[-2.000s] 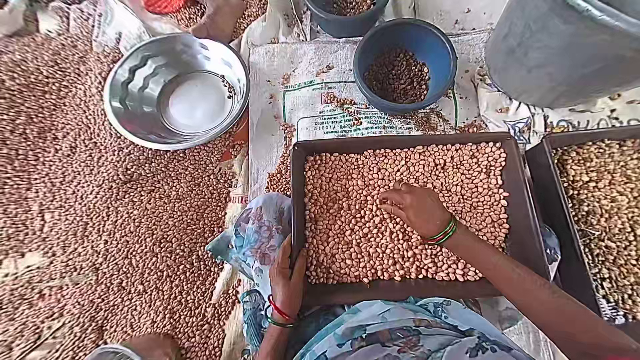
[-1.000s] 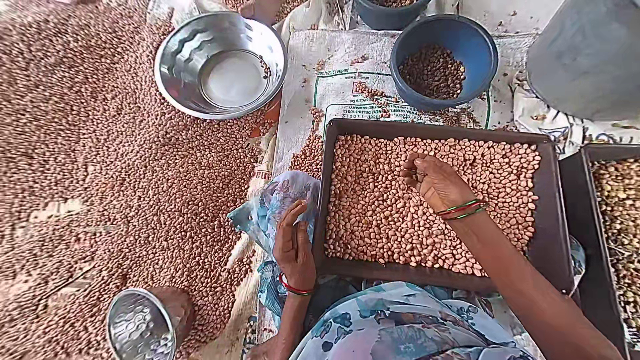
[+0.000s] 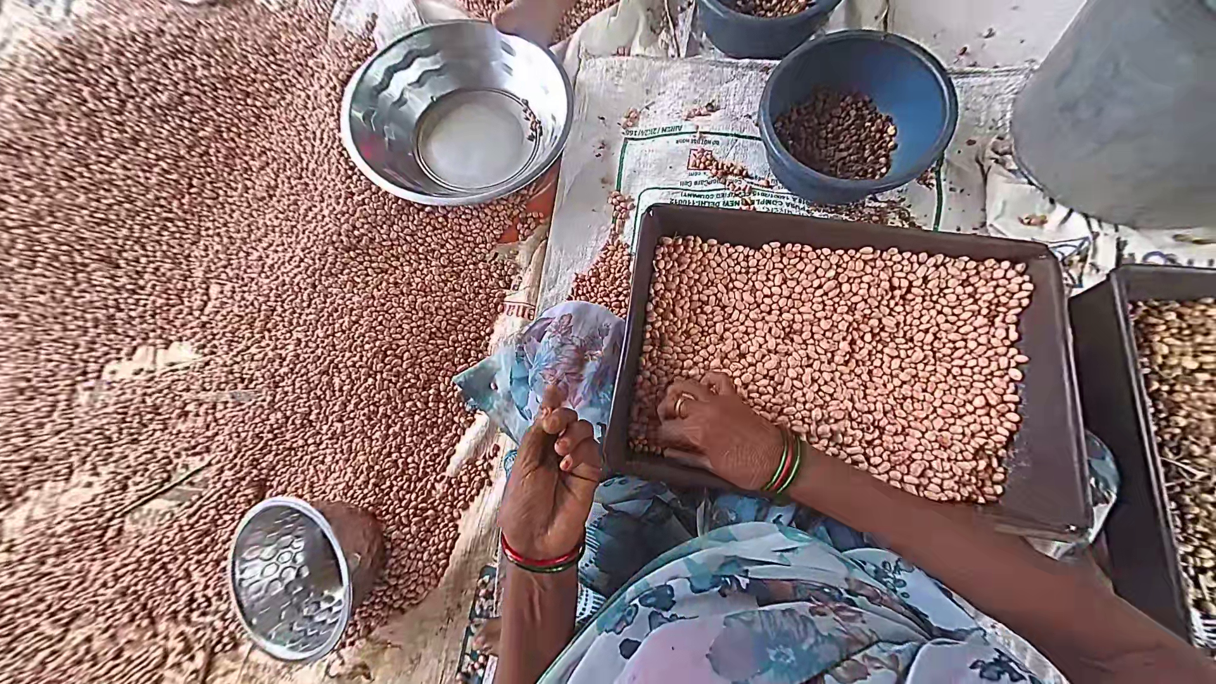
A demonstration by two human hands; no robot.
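A dark rectangular tray lies tilted over my lap, holding a layer of pinkish-brown peanut kernels. Inside its lower left corner, my right hand touches the kernels with bent fingers; whether it holds any is hidden. My left hand is raised just left of the tray, palm up, fingers curled, thumb near the fingertips; I cannot tell if something small is between them. Red bangles circle the left wrist, green and red ones the right. Flowered cloth bulges beside the tray's left edge.
Loose kernels cover the floor at left. Around them are a steel basin and a dimpled steel bowl with another person's hand at it. Blue tubs, a grey bucket and a second tray stand beyond and right.
My right hand has moved from the middle of the kernels to the tray's lower left corner. My left hand, at the tray's edge two seconds ago, is now raised off it. The view has shifted.
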